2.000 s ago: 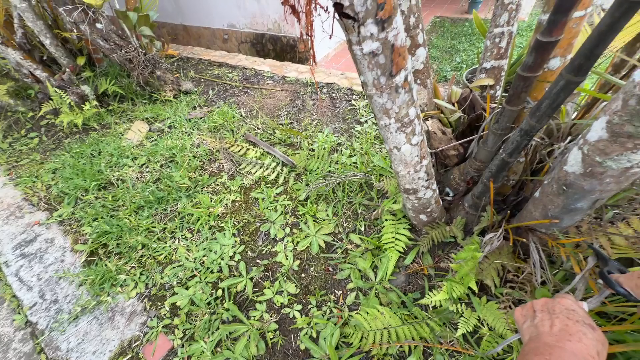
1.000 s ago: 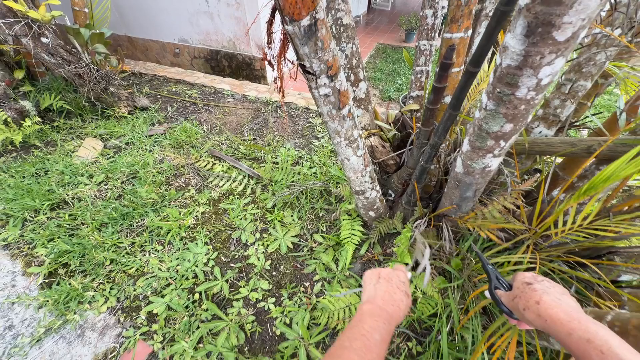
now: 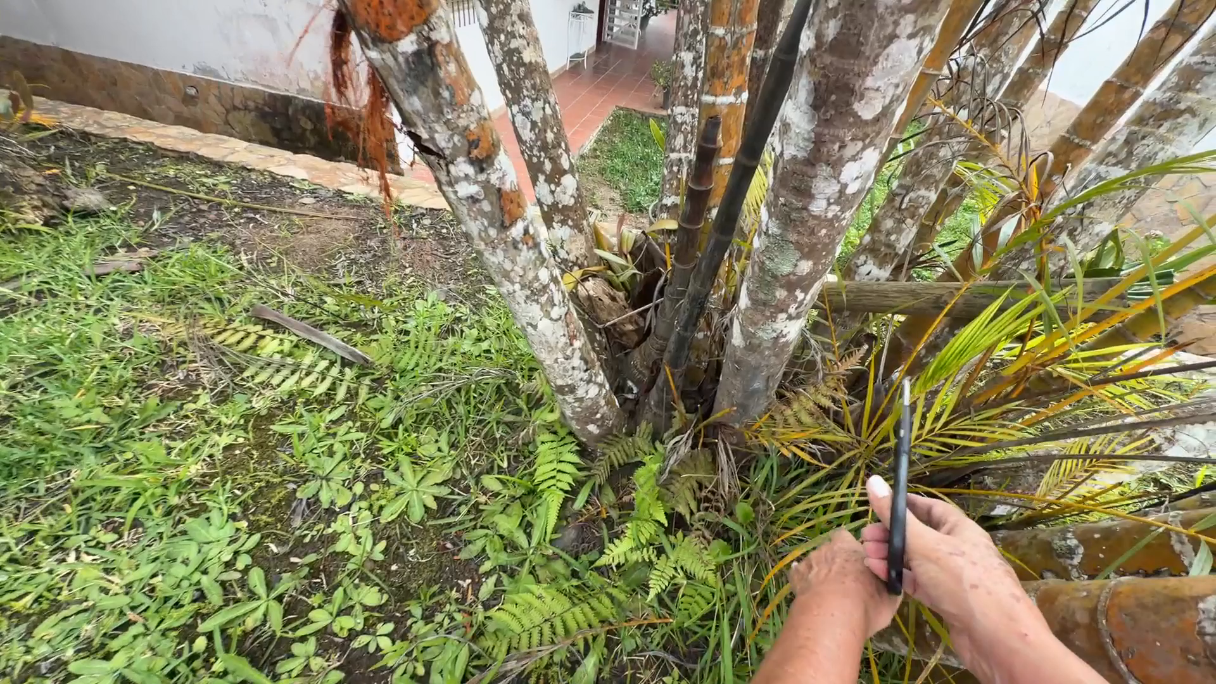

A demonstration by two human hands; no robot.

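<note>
My right hand [image 3: 950,565] is at the lower right, closed around a slim black-handled cutting tool [image 3: 900,494], likely scissors. The tool is seen edge-on and points up, with a pale metal tip. Against its lower end and the right hand's fingers rests my left hand [image 3: 841,581], back upward and fingers curled; whatever it may hold is hidden. Just beyond both hands spread narrow green and yellow palm leaves [image 3: 855,465]. Green fern fronds [image 3: 655,522] grow to the left of the hands, at the foot of a clump of lichen-spotted palm stems [image 3: 788,237].
Thick brown stems [image 3: 1130,617] lie low at the right, close to my right forearm. A horizontal pole [image 3: 950,296] crosses behind the palm leaves. Weedy grass [image 3: 313,475] covers the left side, with a dry grey strip [image 3: 312,334] on it. A stone edging [image 3: 228,157] runs along the back.
The hands were apart a second ago and are now together, my left hand having moved right to meet the right one. The tool now points more upright. The view has shifted right.
</note>
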